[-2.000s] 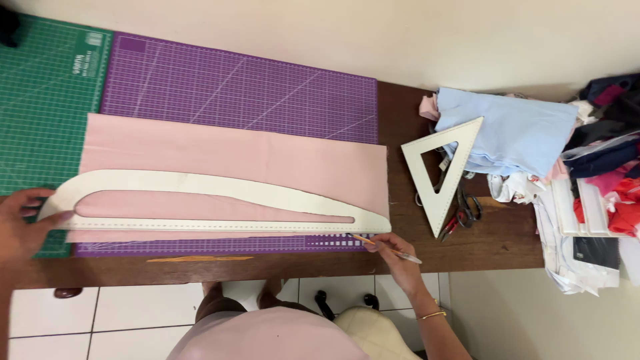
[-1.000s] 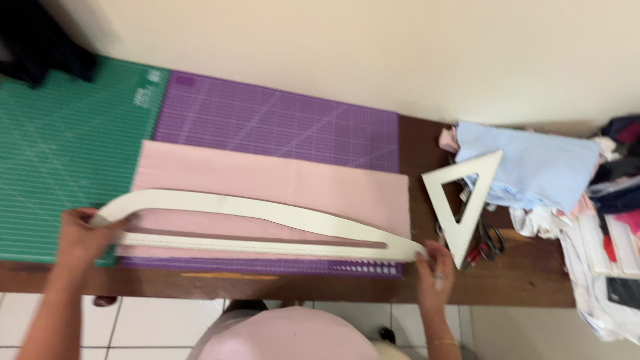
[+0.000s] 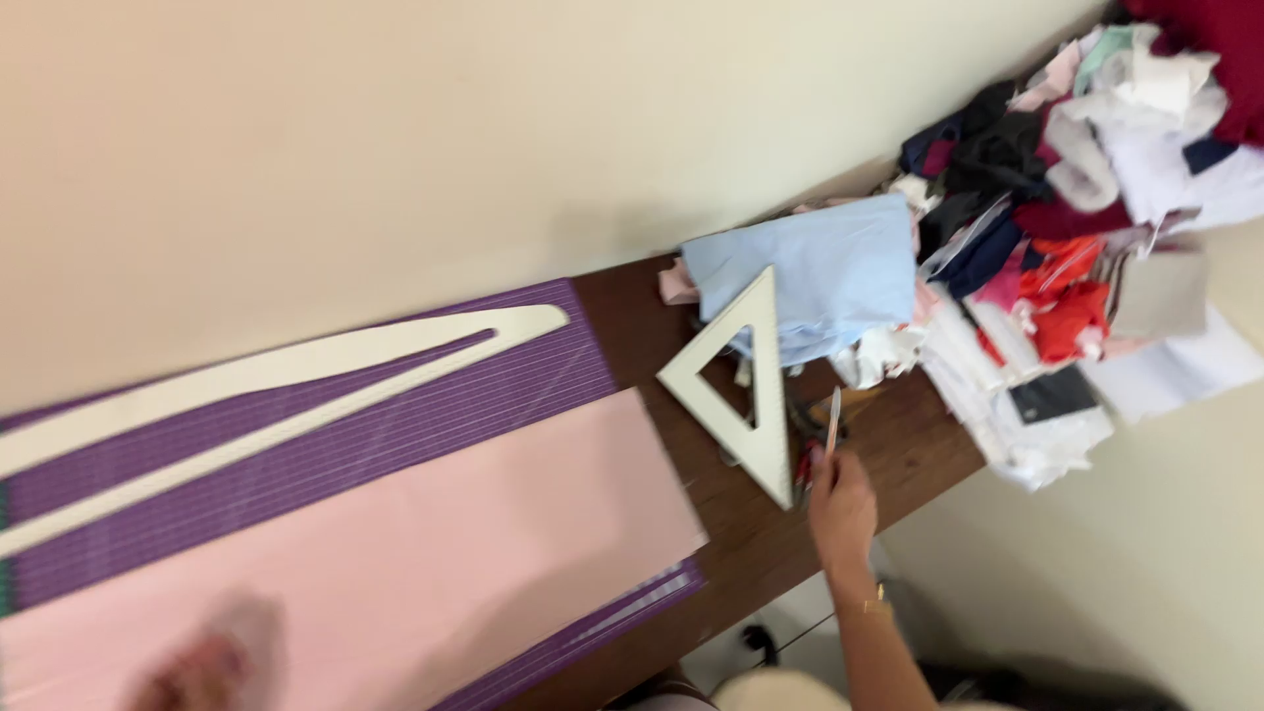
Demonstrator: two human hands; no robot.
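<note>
My right hand (image 3: 842, 499) holds a slim white pen-like tool (image 3: 834, 420) near the red-handled scissors (image 3: 805, 469), partly hidden behind a white set square (image 3: 780, 415). Blurred at the bottom left, my left hand (image 3: 197, 671) is over the pink fabric (image 3: 425, 553); its fingers are not clear. The long white curved pattern ruler (image 3: 257, 380) lies on the purple cutting mat (image 3: 583, 365), between the fabric and the wall, with neither hand on it.
Folded light blue fabric (image 3: 820, 267) lies under the set square's tip. To the right, a heap of mixed cloth scraps (image 3: 1066, 267) spreads along the brown wooden table (image 3: 908, 444). The wall (image 3: 395, 148) runs behind the mat.
The curved ruler has moved off the pink fabric to the wall side of the mat, and both hands have let go of it. My right hand has moved to the scissors. The view has swung right.
</note>
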